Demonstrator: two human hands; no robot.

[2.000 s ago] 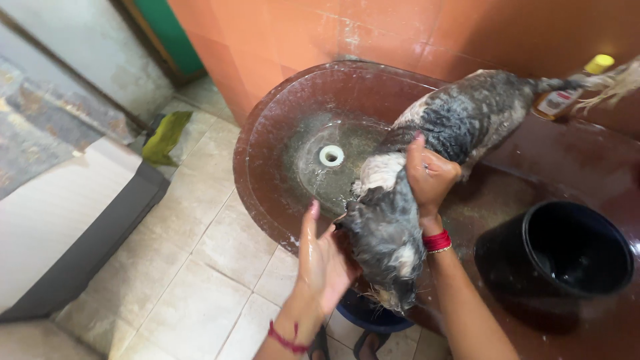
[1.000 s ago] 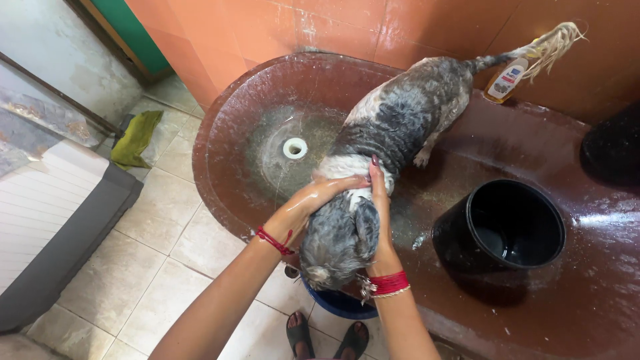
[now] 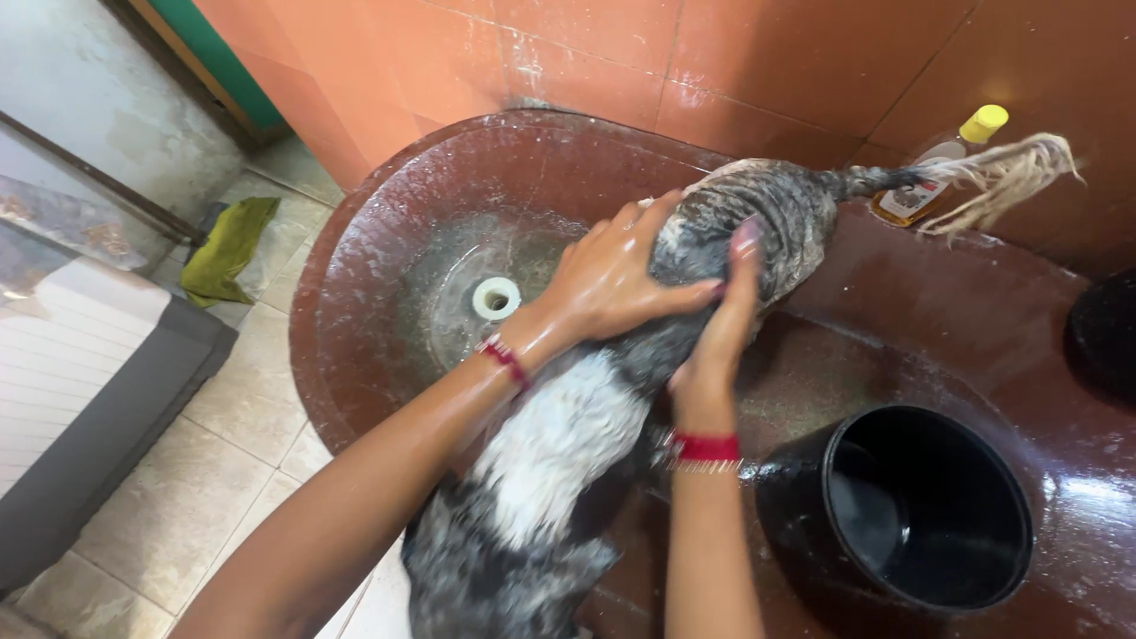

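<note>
A wet grey-and-white dog [image 3: 568, 435] stands in a reddish-brown tub [image 3: 328, 257], its head toward the bottom of the view and its thin, pale-tipped tail toward the upper right. My left hand [image 3: 612, 271] lies spread on the near-left side of its back, wet and shiny. Against the other flank rests my right hand [image 3: 723, 319], slightly blurred, its thumb side close to the left thumb. The two hands clasp the body between them behind the white shoulder fur. Its legs are mostly hidden.
A black bucket [image 3: 932, 506] stands at the right in the tub, with another dark container [image 3: 1105, 337] beyond. A yellow-capped bottle [image 3: 923, 182] is by the orange tiled wall [image 3: 586, 53]. The tub has a white drain fitting [image 3: 495, 298]. A yellow-green cloth [image 3: 229, 251] lies on the floor.
Both hands have moved from the dog's neck area back along its body to the middle of its back and sides. The view has come closer.
</note>
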